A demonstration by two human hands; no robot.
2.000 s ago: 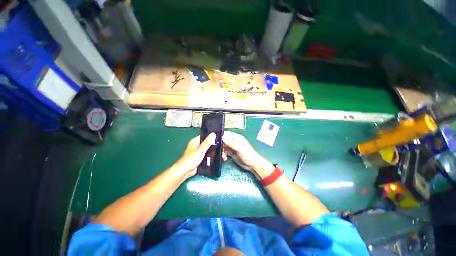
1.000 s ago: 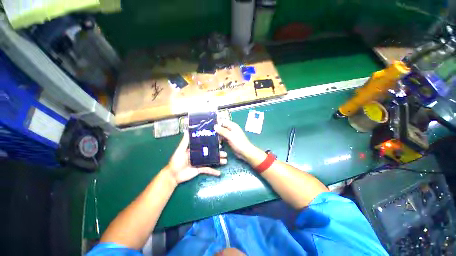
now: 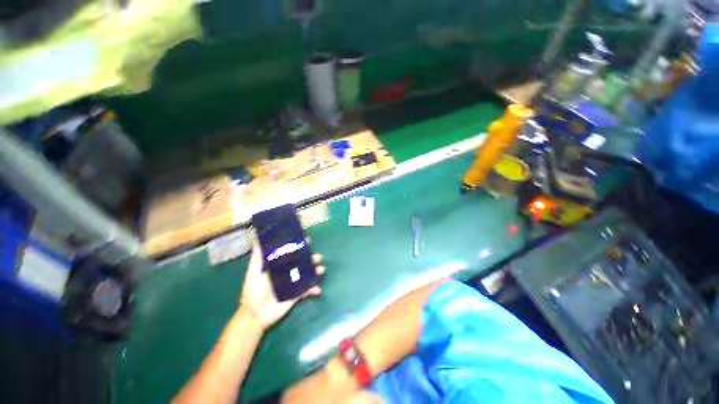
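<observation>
A dark smartphone (image 3: 285, 251) with a small white label near its lower end lies face up in my left hand (image 3: 264, 292). My left fingers wrap its right edge and the palm is under it. My right hand (image 3: 315, 390) is low at the bottom edge of the picture, mostly cut off and blurred, below the red wristband; its fingers cannot be made out. A white card (image 3: 362, 211) with a small dark hole and dark tweezers (image 3: 417, 235) lie on the green mat right of the phone.
A wooden board (image 3: 276, 186) with loose small parts is behind. A pale box (image 3: 229, 247) stands at its front edge. An orange screwdriver (image 3: 497, 147), tape roll (image 3: 508, 175) and red-lit device (image 3: 556, 211) are right, a parts tray (image 3: 552, 296) lower right, a fan (image 3: 102, 293) left.
My right hand has let go of the phone and moved down towards my body. My left hand alone now holds the phone, tilted. The view has swung to the right.
</observation>
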